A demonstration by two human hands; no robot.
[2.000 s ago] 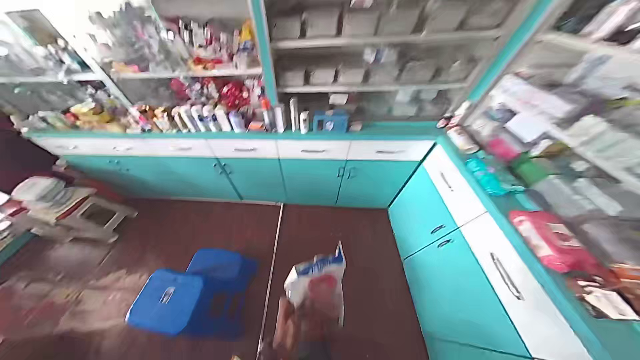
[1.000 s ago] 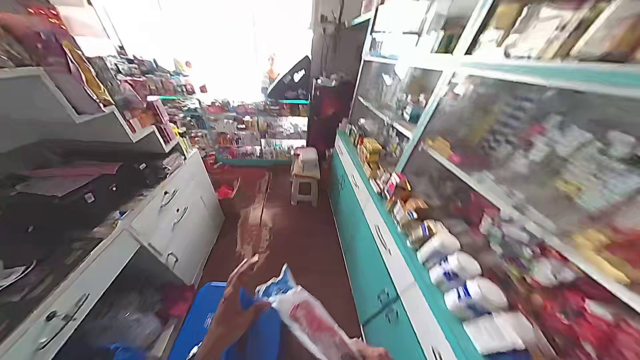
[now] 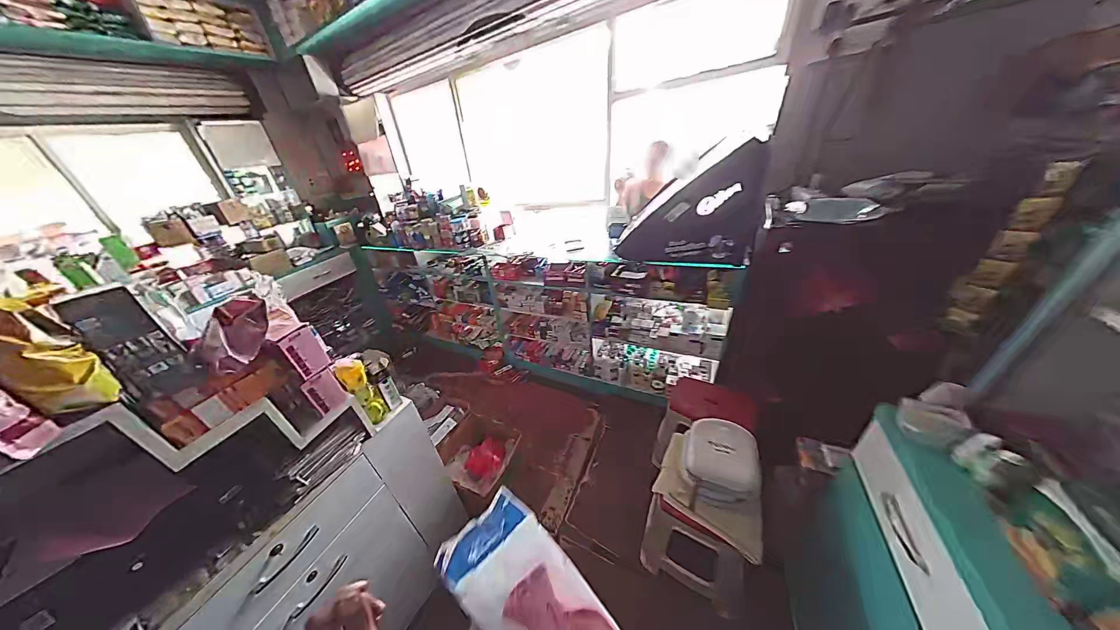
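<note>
A white plastic packet [image 3: 525, 569] with a blue end and a pink-red print rises from the bottom centre, tilted to the left. The hand on its lower part is out of view below the edge. My left hand [image 3: 348, 605] shows only partly at the bottom, left of the packet and apart from it, in front of the white drawers [image 3: 328, 560]. Its fingers look curled, but blur and the frame edge hide whether they hold anything. My right hand is not in view.
Stacked plastic stools [image 3: 713, 499] stand right of the aisle. A cardboard box [image 3: 481, 455] with a red bag lies on the floor. Ahead is a glass display counter [image 3: 604, 332]; at right, a teal cabinet [image 3: 932, 516]. A person [image 3: 646, 179] is beyond the counter.
The view has swung and advanced toward the glass counter. The blue stool seen before is out of view. My left hand, spread beside the packet one second ago, is now lower and farther from it.
</note>
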